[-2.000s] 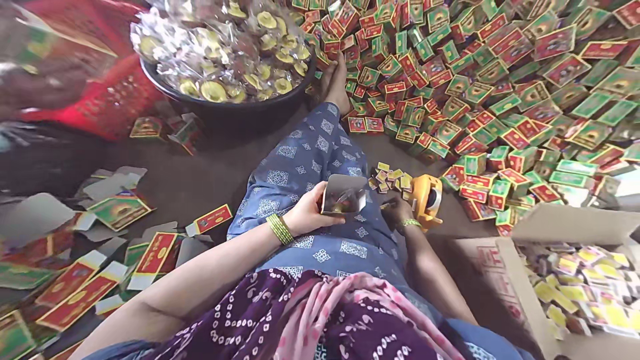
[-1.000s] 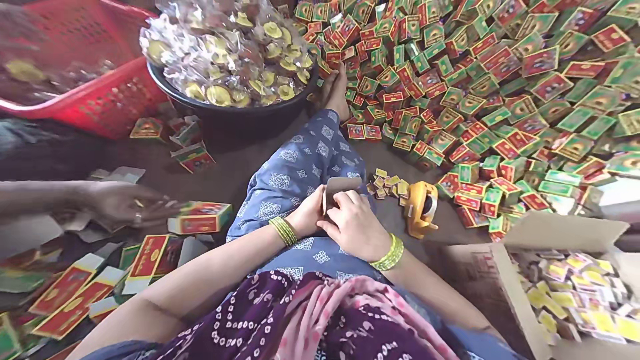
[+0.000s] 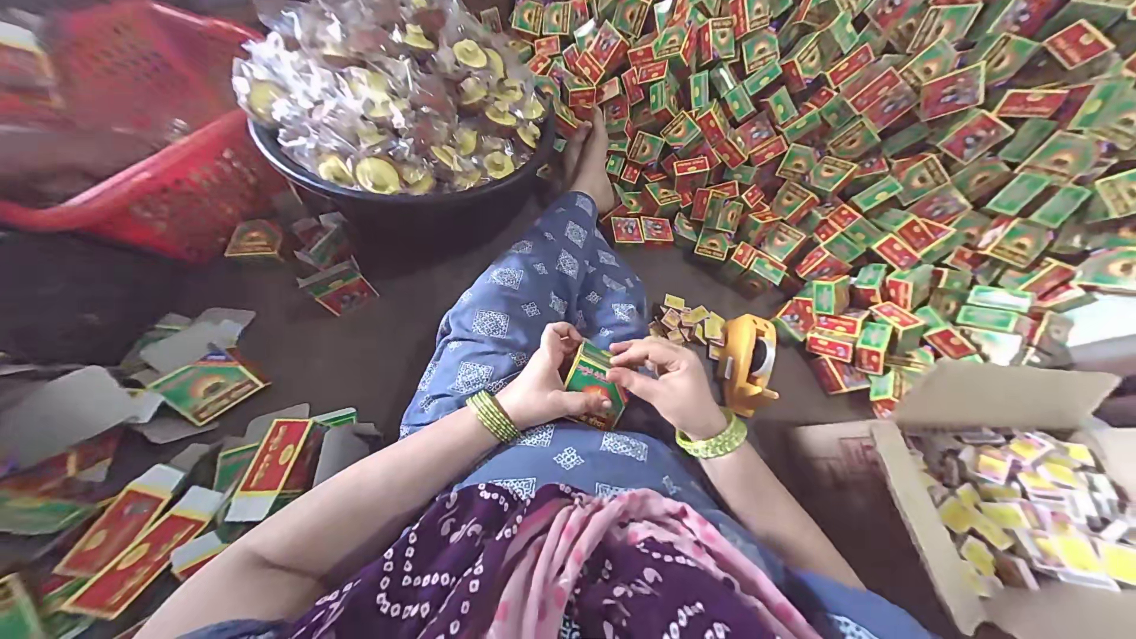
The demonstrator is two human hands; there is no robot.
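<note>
My left hand (image 3: 552,383) holds a small green and red printed cardboard box (image 3: 596,383) above my lap, its thumb across the front panel. At the box's upper right edge are the fingers of my right hand (image 3: 667,377), bent over the top; whether they pinch anything is hidden. Just right of that hand, a yellow tape dispenser (image 3: 747,364) stands on the floor. Beside it lies a small pile of yellow and white pieces (image 3: 688,321).
A black tub (image 3: 399,213) of clear-wrapped items and a red plastic basket (image 3: 195,191) stand upper left. Unfolded cartons (image 3: 124,541) lie at left. Finished-looking small boxes (image 3: 843,177) cover the upper right floor. An open cardboard carton (image 3: 923,532) holds small pieces at right.
The box in my left hand now shows its green front panel, and my right hand's fingers have spread somewhat. Another person's hand, seen at left one second ago, is gone from there.
</note>
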